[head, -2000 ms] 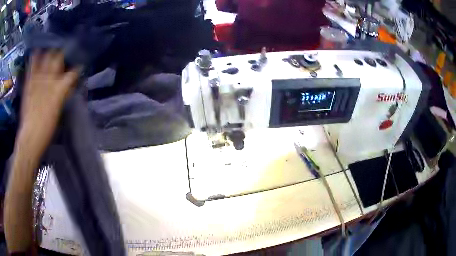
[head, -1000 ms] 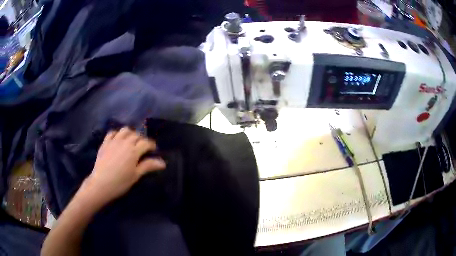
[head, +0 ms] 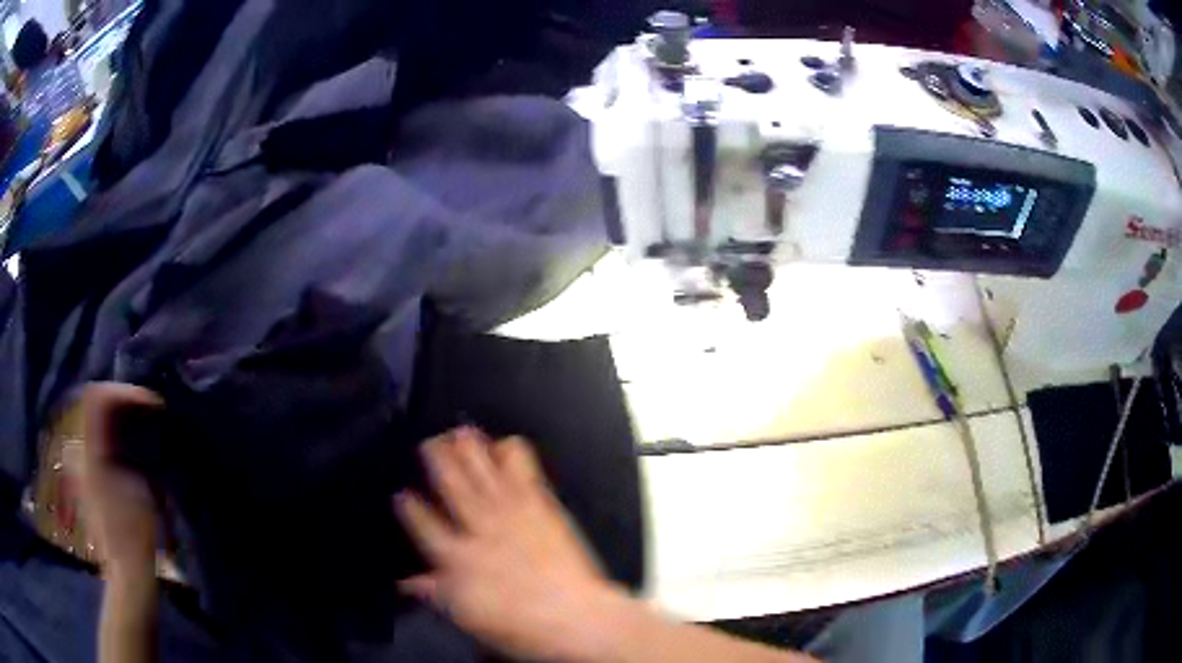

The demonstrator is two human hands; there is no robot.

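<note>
A dark garment piece (head: pixel 532 389) lies on the table left of the needle area, its right part black and flat. My right hand (head: pixel 506 544) comes in from the lower right and rests on the black part with fingers spread. My left hand (head: pixel 123 453) is blurred at the cloth's left side; its fingertips are partly hidden, and whether it grips the cloth is unclear. The white sewing machine (head: pixel 830 168) stands at the upper right. Its presser foot area (head: pixel 700 292) is lit, and the black piece lies short of it.
A purplish-grey heap of cloth (head: pixel 298 220) fills the left and reaches the machine head. Blue and green tools (head: pixel 933 369) and a beige cord (head: pixel 975 499) lie right of the needle. A black pad (head: pixel 1082 453) is at the table's right. Shiny brown material (head: pixel 62 486) shows far left.
The raised cloth was laid down on the table. My left hand has moved further left, and my right hand has come into view on the cloth. The machine appears further right in the view.
</note>
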